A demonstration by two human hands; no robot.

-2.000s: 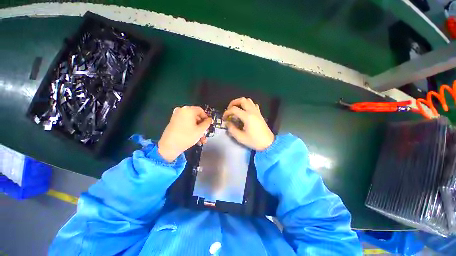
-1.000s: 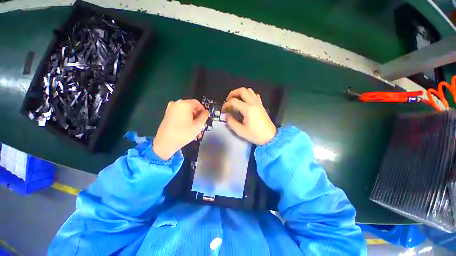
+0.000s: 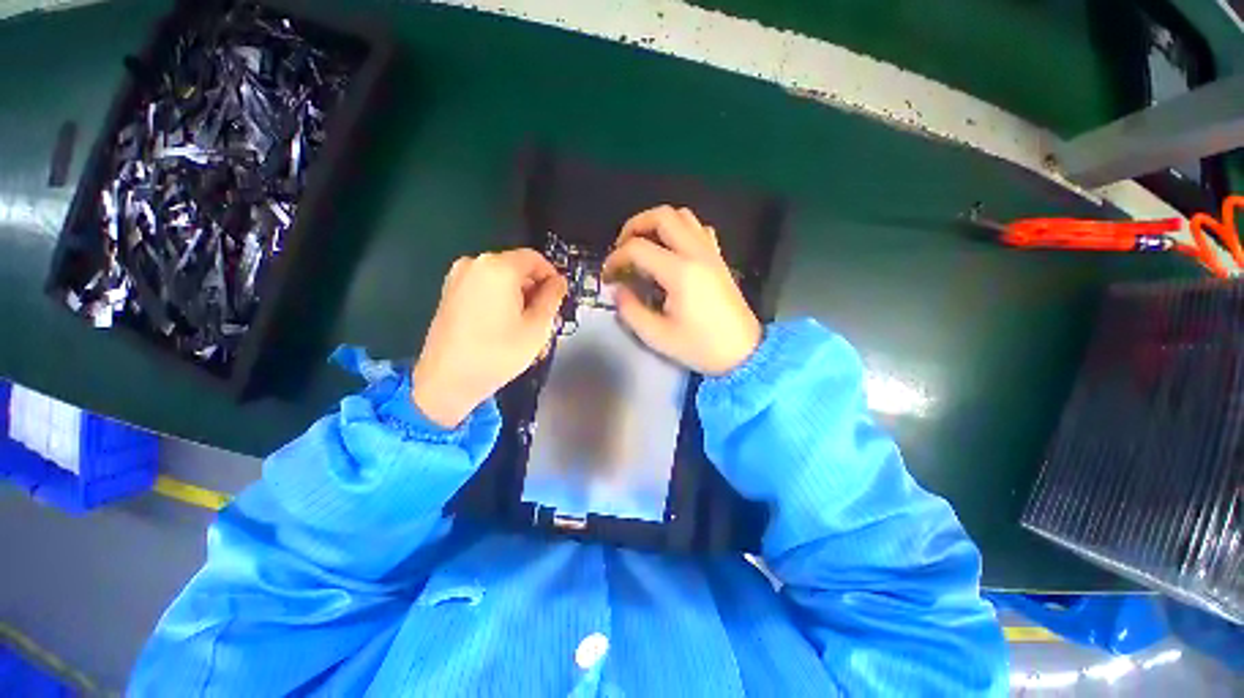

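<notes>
The open device unit (image 3: 600, 423), with a large shiny silver-white rectangle, lies in a black carrier tray (image 3: 744, 205) in front of me. Its mainboard (image 3: 587, 278), with tiny metal parts, is at the far end. My left hand (image 3: 484, 327) is at the board's left side, thumb and fingertips together. My right hand (image 3: 682, 289) is over the board's right side, fingers bent down onto it. The fingertips hide what they touch, so I cannot tell whether either hand grips a small part.
A black parts bin (image 3: 307, 246) heaped with black-silver strips is at the left. An orange-red air blow gun (image 3: 1091, 235) with a coiled hose (image 3: 1214, 239) lies at the right, above stacked clear plastic trays (image 3: 1146, 436). A white-edged conveyor (image 3: 819, 62) runs behind.
The whole view has shifted, so the bench things sit slightly higher in the picture. Both hands stay at the mainboard with only small finger movements.
</notes>
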